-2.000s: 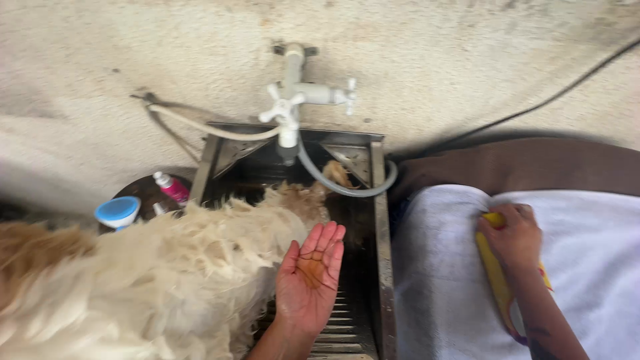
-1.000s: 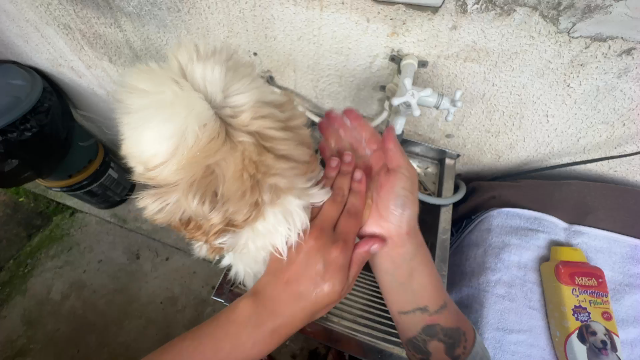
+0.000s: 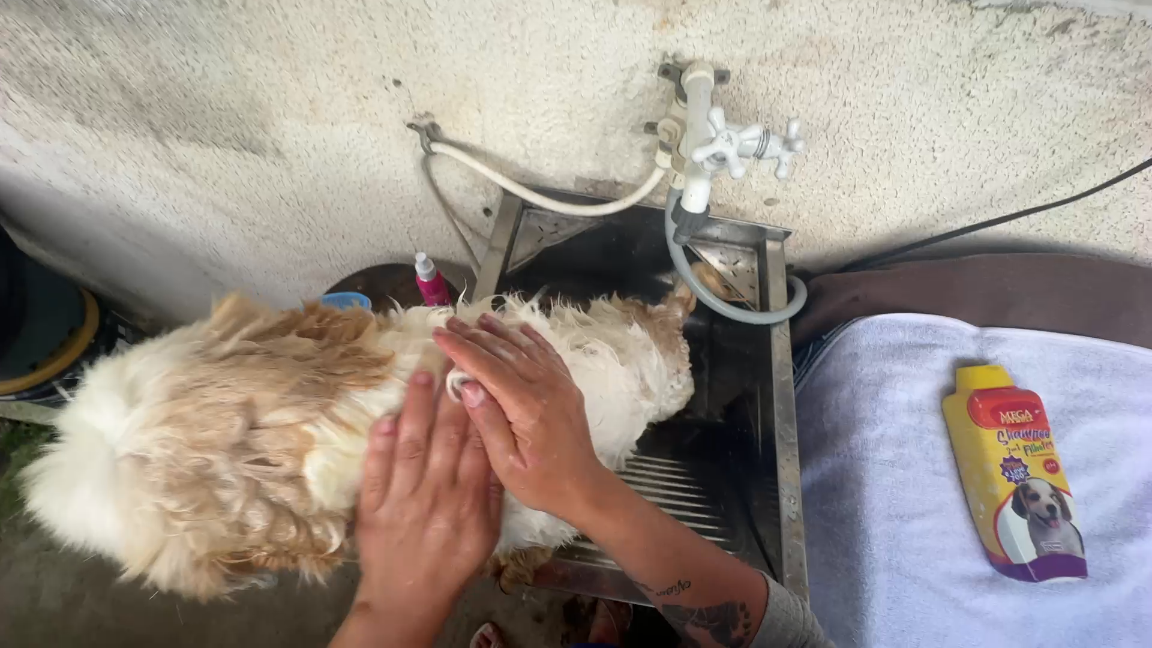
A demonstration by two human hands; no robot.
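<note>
A long-haired white and tan dog [image 3: 225,432] stretches from the left over a metal basin [image 3: 787,450]; its coat is wet and clumped over the basin and fluffier at the left end. My left hand [image 3: 427,481] lies palm down on its back, fingers extended and slightly apart. Just right of it, my right hand [image 3: 517,409] rests palm down on the fur, with a bit of white lather or fur by its thumb. Neither hand grips anything plainly. A yellow shampoo bottle [image 3: 1017,468] lies on a white towel [image 3: 882,540] at the right.
A white tap [image 3: 697,135] with a grey hose [image 3: 760,315] is fixed to the rough wall above the basin. Behind the dog are a pink bottle [image 3: 432,283] and a blue-rimmed container [image 3: 346,300]. A dark bucket-like container [image 3: 45,333] stands at far left.
My hands were pressed together beside the dog a second ago; now they lie on its back. Earlier, my right hand held the yellow bottle on the towel and my left palm held some liquid.
</note>
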